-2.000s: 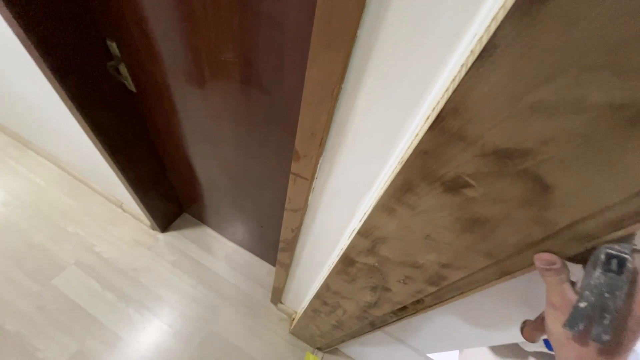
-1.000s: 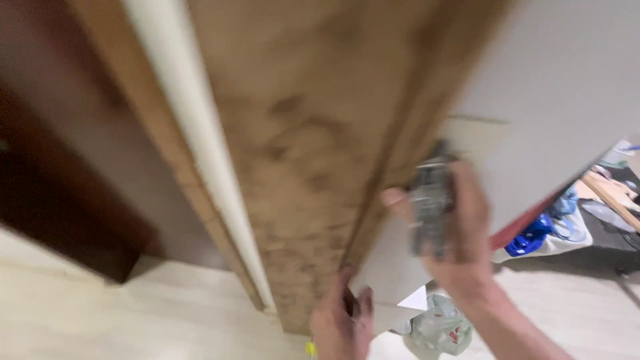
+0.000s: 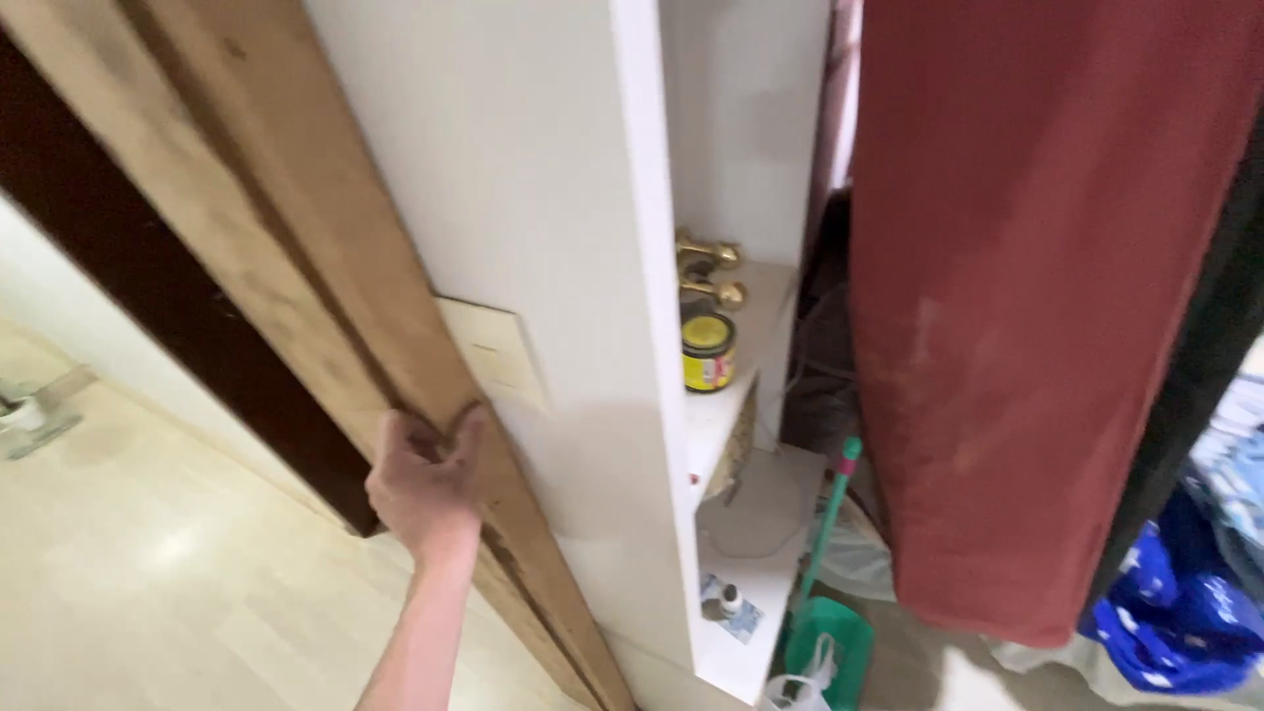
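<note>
My left hand (image 3: pixel 430 479) is on the wooden door frame (image 3: pixel 385 326), its fingers at the long groove and its thumb at the edge beside the wall, so that it spans the strip between them. The frame is bare light brown wood with darker smudges. Just above and to the right of the hand, a cream switch plate (image 3: pixel 492 351) sits on the white wall against the frame. My right hand is out of view, and so is the grey tool it held earlier.
White shelves (image 3: pixel 726 415) right of the wall hold a yellow and black can (image 3: pixel 708 353), brass door handles (image 3: pixel 713 272) and a small bottle (image 3: pixel 731 598). Beyond hangs a dark red cloth (image 3: pixel 1017 326). A green dustpan (image 3: pixel 839 642) and blue fabric (image 3: pixel 1175 622) lie low at the right.
The view has swung right, to the shelves and red cloth. My right hand, with the grey tool in it a second ago, has left the view. My left hand is still at the frame.
</note>
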